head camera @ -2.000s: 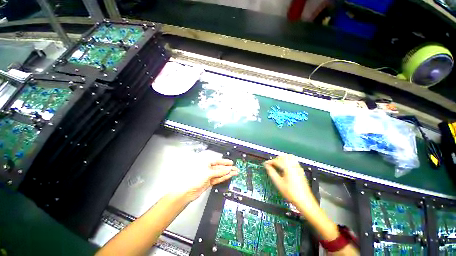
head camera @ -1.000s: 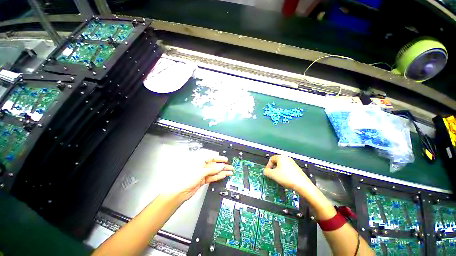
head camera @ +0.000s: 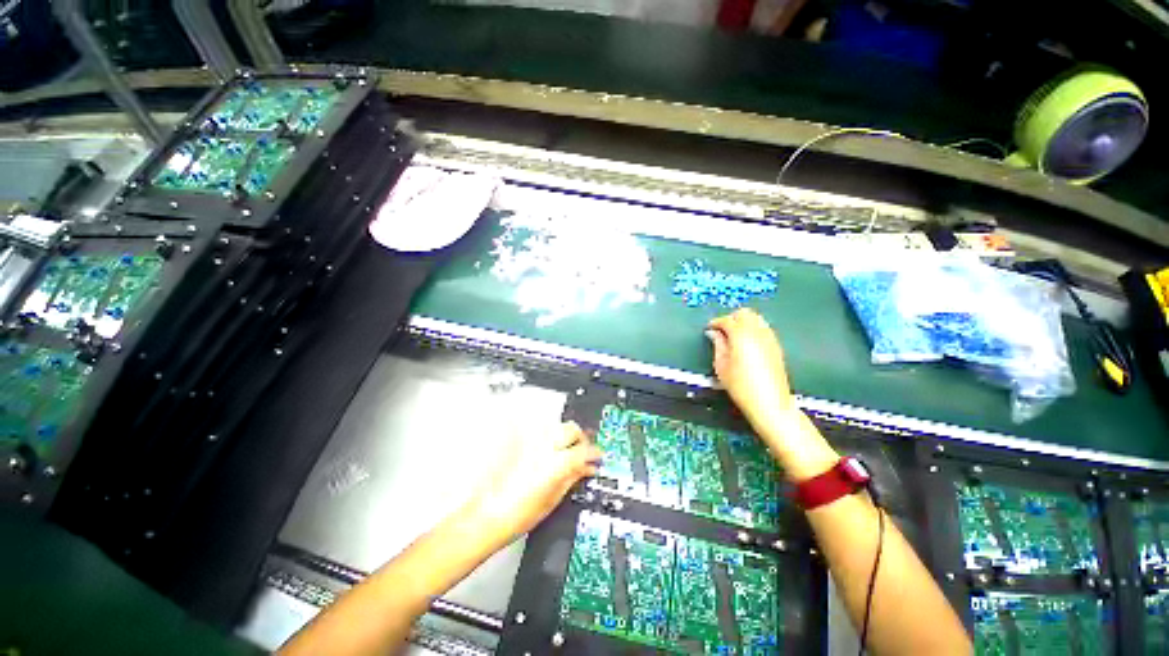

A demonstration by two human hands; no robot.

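Note:
Green printed circuit boards [head camera: 626, 583] sit in two rows in a black carrier frame [head camera: 532, 602] in front of me. My left hand [head camera: 532, 477] is at the frame's upper left, fingertips close together by the upper board's left edge. My right hand [head camera: 750, 359] is over the green shelf, just below the pile of blue components [head camera: 724, 283], its fingers curled. Whether either hand holds a small part is too small to tell. A wider pile of whitish components [head camera: 571, 267] lies left of the blue one.
A tall stack of black pallets with boards [head camera: 257, 295] stands at left, a pink-white item [head camera: 433, 208] beside it. A clear bag of blue components [head camera: 955, 320] lies at right, near a black cable. Another carrier frame [head camera: 942, 513] is at lower right. A green fan [head camera: 1083, 124] stands behind.
My right hand has moved up and away from the boards to the shelf near the blue pile. My left hand has stayed by the frame's upper left, its fingers closer together.

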